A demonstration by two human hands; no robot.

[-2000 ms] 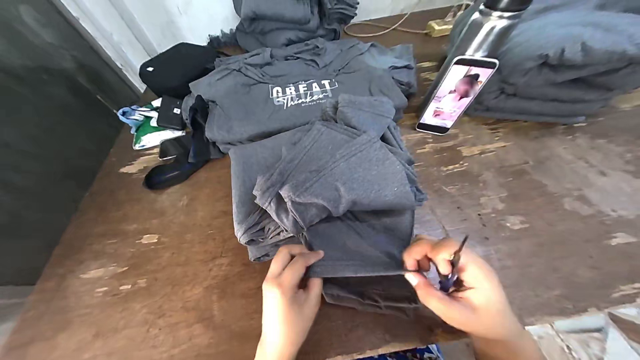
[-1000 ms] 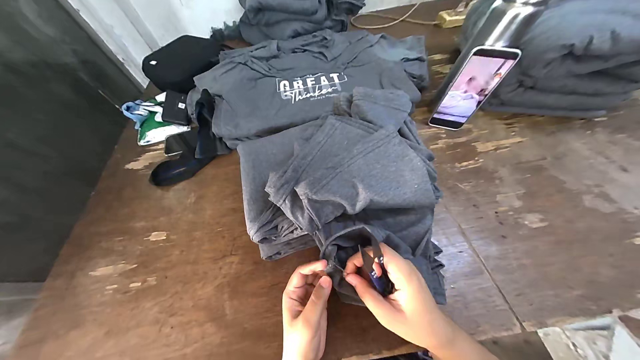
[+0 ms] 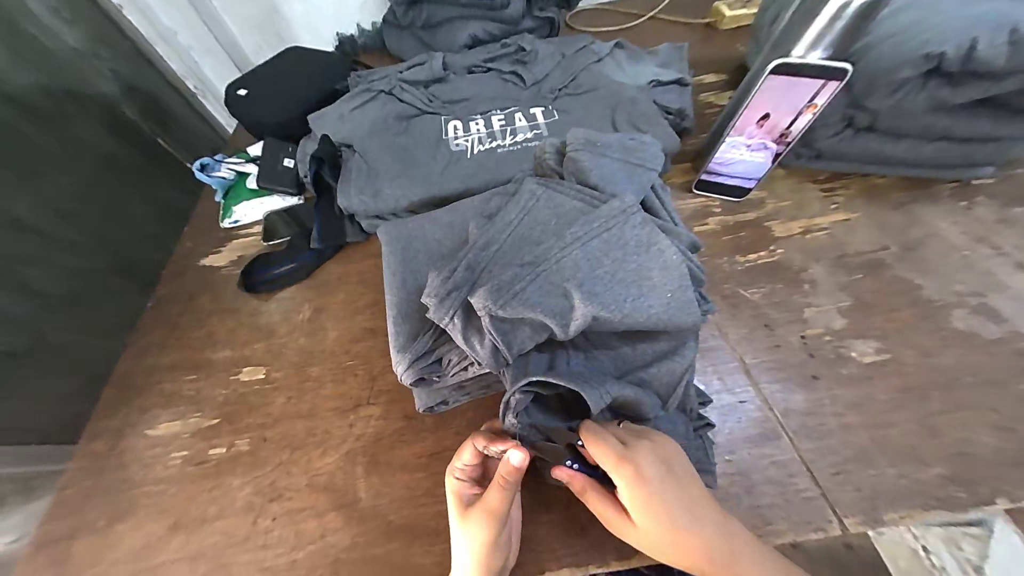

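A pile of grey knit garments (image 3: 576,272) lies in the middle of a worn wooden table, its near end forming an open tubular edge (image 3: 552,388). Below that edge my left hand (image 3: 490,488) pinches what looks like a fine thread between thumb and fingertips. My right hand (image 3: 640,480) holds small dark thread snips (image 3: 570,456), blades pointing left toward the left fingertips at the fabric edge. Part of the snips is hidden by my right fingers. Behind the pile lies a grey T-shirt (image 3: 512,168) with white printed lettering.
A smartphone (image 3: 772,128) leans on a metal bottle (image 3: 828,28) at the right, before a stack of grey fabric (image 3: 912,96). A black pouch (image 3: 288,92), a small black box (image 3: 280,166) and a dark strapped item (image 3: 284,268) sit at the left. A cord (image 3: 620,24) runs behind.
From the flat hem held two seconds ago, my hands have come close together at an opened fabric edge. The snips now point left, toward my left fingertips.
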